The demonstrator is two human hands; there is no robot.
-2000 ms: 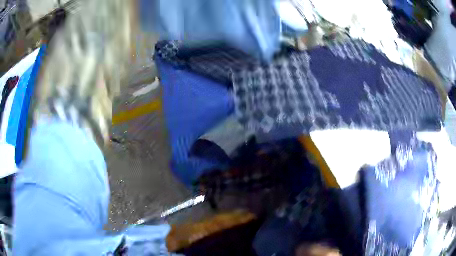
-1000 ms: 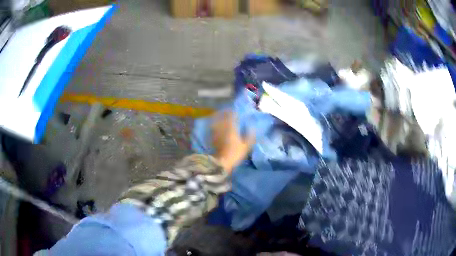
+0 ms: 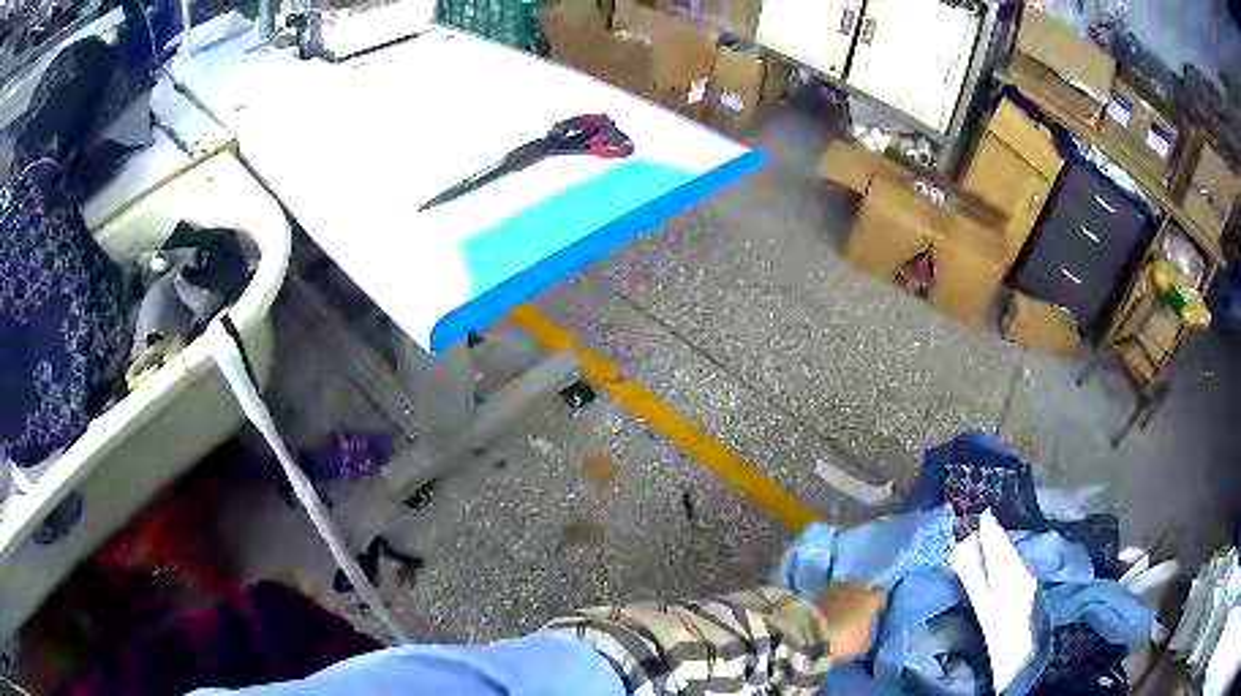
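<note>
Light blue denim pieces (image 3: pixel 919 632) lie crumpled in a pile at the lower right. My left hand (image 3: pixel 855 621), in a checked cuff and light blue sleeve, reaches in from the bottom and grips the near left side of the denim; its fingertips are partly hidden in the folds. A white paper slip (image 3: pixel 996 598) lies on the denim. Dark navy patterned cloth (image 3: pixel 983 476) shows behind and under the denim. My right hand is out of the picture.
A white table (image 3: pixel 368 136) with a blue edge stands ahead left, with black-and-red scissors (image 3: pixel 544 147) on it. A pale curved tub (image 3: pixel 259 272) holds grey cloth at left. Cardboard boxes (image 3: pixel 939 245) and a dark drawer unit (image 3: pixel 1089 245) stand far right.
The view has swung left and up, so the pile now sits lower right and more of the table shows. My left hand stays at the denim; the navy panel has left the picture.
</note>
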